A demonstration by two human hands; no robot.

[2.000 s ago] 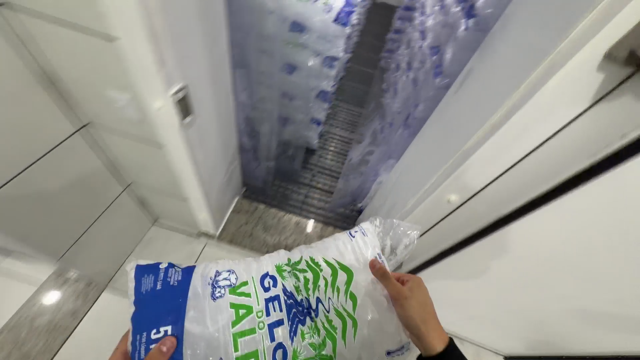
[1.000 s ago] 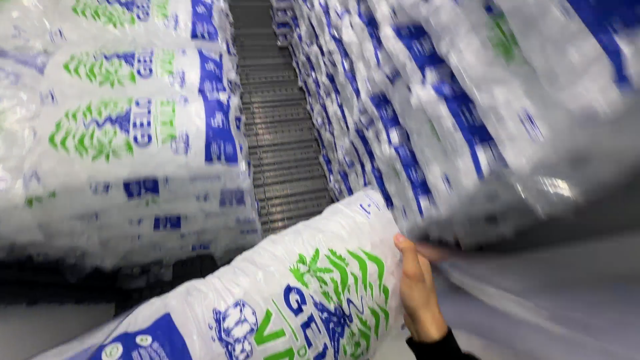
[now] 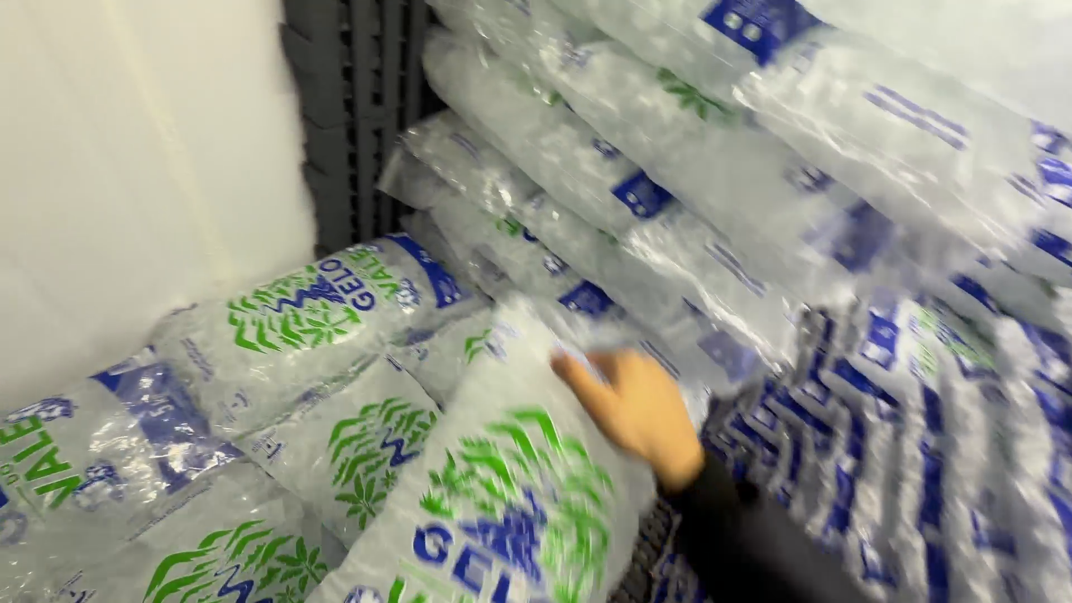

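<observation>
A printed clear plastic bag of ice (image 3: pixel 519 477) slants across the lower middle, over other ice bags. My right hand (image 3: pixel 632 410), in a black sleeve, grips its upper right edge; hand and bag are blurred by motion. The bag's lower end runs out of the frame at the bottom. Beneath and left of it lie several similar ice bags, among them one with a blue band (image 3: pixel 310 310) beside the white wall. My left hand is outside the frame.
A tall stack of ice bags (image 3: pixel 603 167) rises behind my hand, and more stacked bags (image 3: pixel 904 452) stand at the right. A white wall (image 3: pixel 142 167) bounds the left side. Dark slatted panelling (image 3: pixel 360 126) shows between wall and stack.
I have moved from the doorway in among the stacked ice bags, carrying the bag. It now lies over other bags. My left hand, seen on the bag two seconds ago, has left the view.
</observation>
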